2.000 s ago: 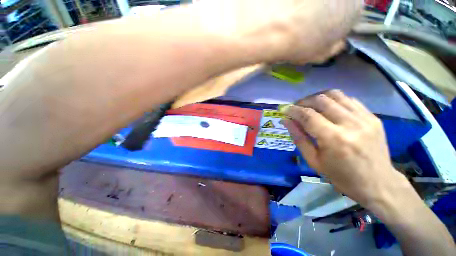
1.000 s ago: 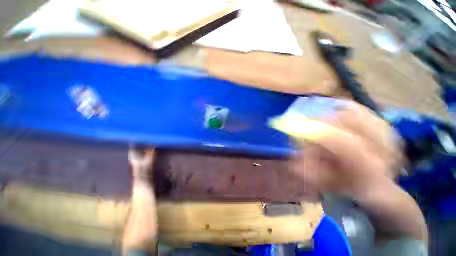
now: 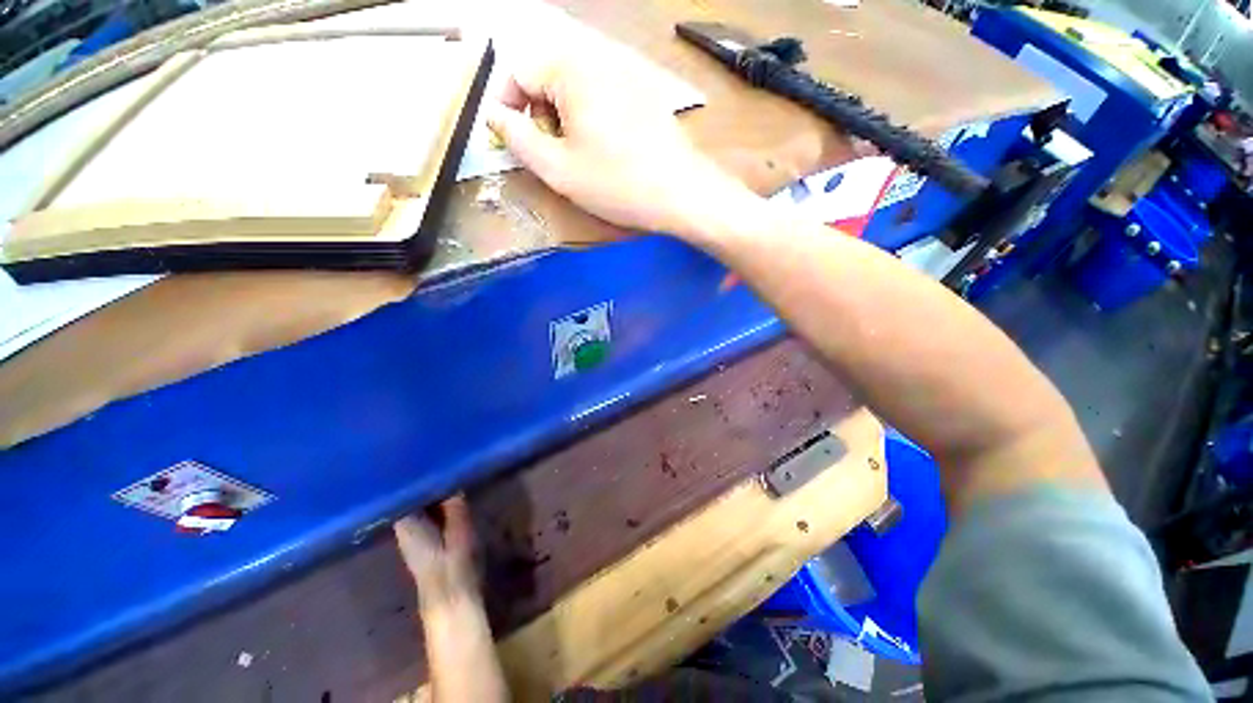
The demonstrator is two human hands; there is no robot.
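Note:
My left hand is on the purple-brown slab, with its fingertips partly hidden under the front edge of the blue press beam. My right hand is over white sheets on the brown cover board, just right of the stacked frame-shaped piece. Its fingers are curled, and a small yellowish patch shows between them; I cannot tell if it is held. The stacked piece has a pale top and a thick black layered edge.
A black rough-wrapped bar lies on the cover. A green button and a red knob are on the beam. A pale timber edge with a small metal plate runs nearest me. A blue bin stands at its end.
My right hand has moved from the beam's right end, where it held a pale and yellow item, to the sheets beside the stack. My left hand is still at the slab. The view has turned.

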